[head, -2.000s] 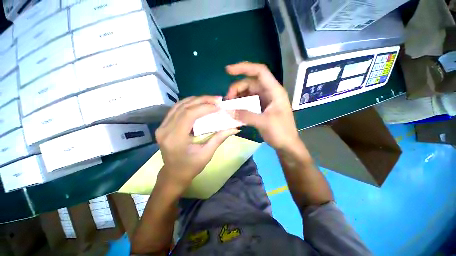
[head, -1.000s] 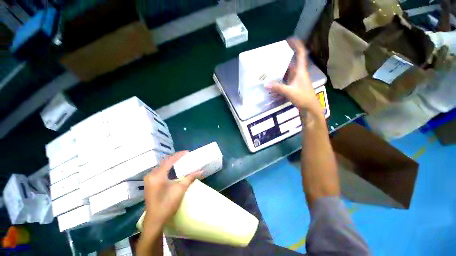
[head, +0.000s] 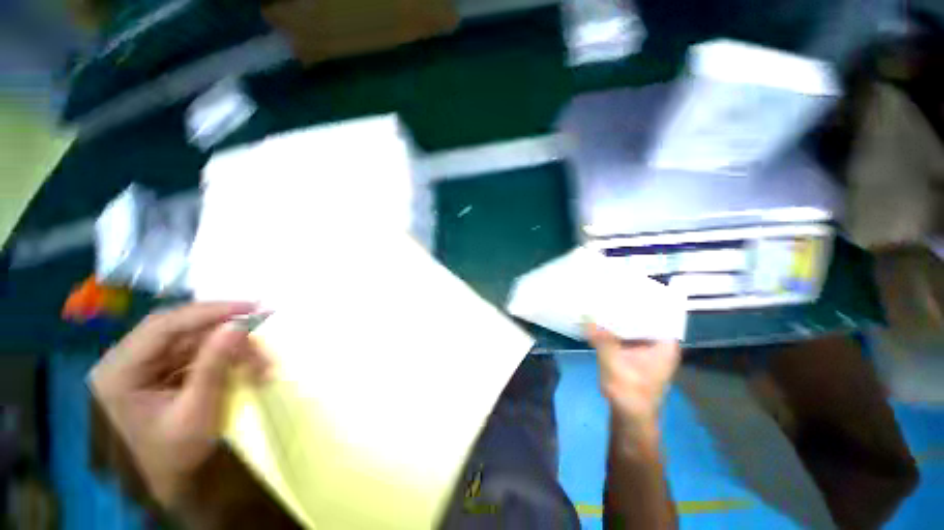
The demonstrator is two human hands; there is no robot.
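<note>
The view is blurred. My left hand (head: 181,388) grips the top left corner of the pale-yellow label sheet (head: 383,383), which hangs open in front of the stacked boxes and hides their lower part. My right hand (head: 637,373) holds a white retail box (head: 611,295) at its lower edge, in front of the counting scale (head: 714,274), covering part of its display. Another white box (head: 740,109) stands tilted-looking on the scale's grey pan. No sticker can be made out.
The stacked boxes (head: 311,192) stand left of the scale. Loose white boxes (head: 135,238), an orange tape dispenser (head: 95,300) and a small white box (head: 603,31) lie farther out. A brown carton (head: 838,424) is below the bench at right; packing paper (head: 895,155) lies right of the scale.
My right hand has left the box on the scale and now holds the box my left hand held. My left hand has moved left, and the curled sheet is spread out. The view has shifted.
</note>
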